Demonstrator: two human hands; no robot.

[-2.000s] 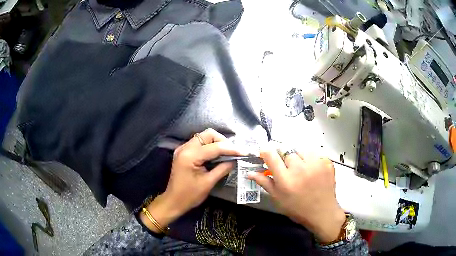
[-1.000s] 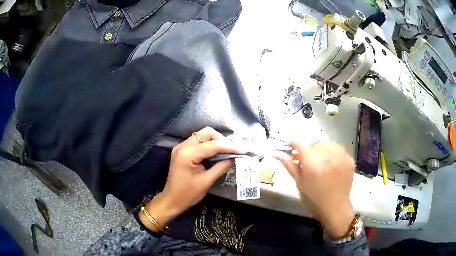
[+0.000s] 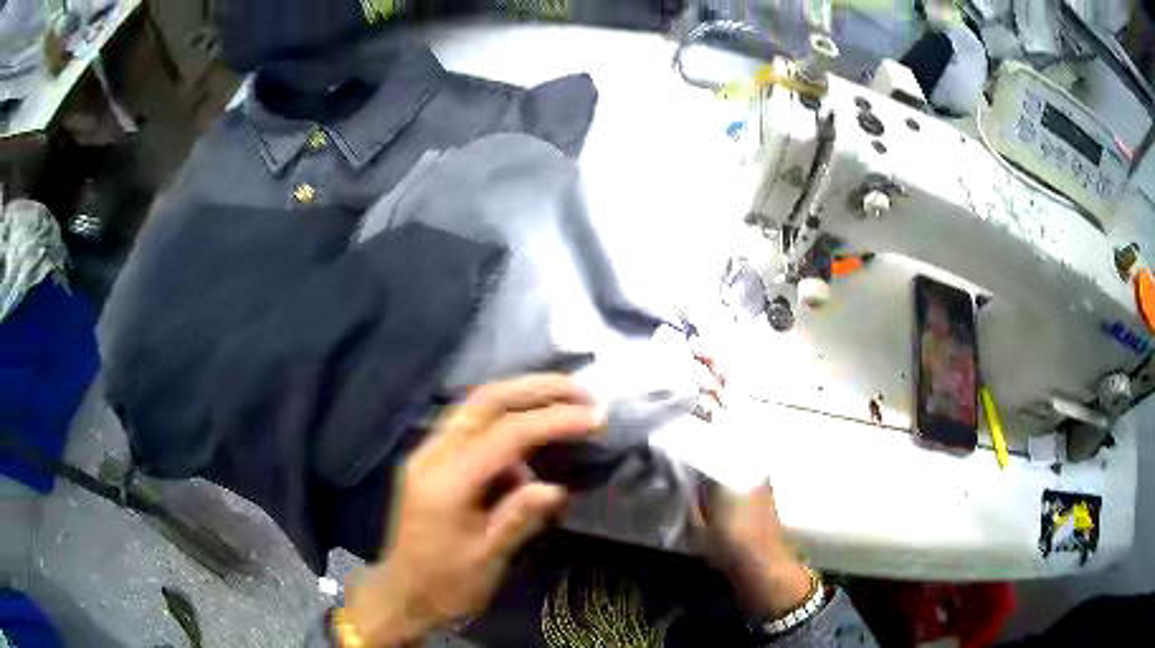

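Note:
The dark denim jacket (image 3: 291, 329) lies front up on the table's left side, with its paler grey inside (image 3: 507, 190) folded back. My left hand (image 3: 475, 506) is over the jacket's near edge, thumb and fingers apart, with nothing seen between them. My right hand (image 3: 747, 538) is blurred at the table's front edge beside bunched grey cloth (image 3: 640, 494); its fingertips are unclear. The orange-handled thread snips (image 3: 846, 265) lie beside the needle area of the sewing machine (image 3: 937, 190). The care label is not visible.
A phone (image 3: 946, 367) and a thin yellow stick (image 3: 994, 427) lie on the machine bed. The control panel (image 3: 1058, 133) stands at back right. Black cloth with yellow-green stitching (image 3: 595, 614) is at my lap. Blue material (image 3: 44, 380) is at far left.
The orange snips have left my right hand and lie near the needle. My right hand has moved down and left, my left hand down. The label has gone from sight. The view has shifted.

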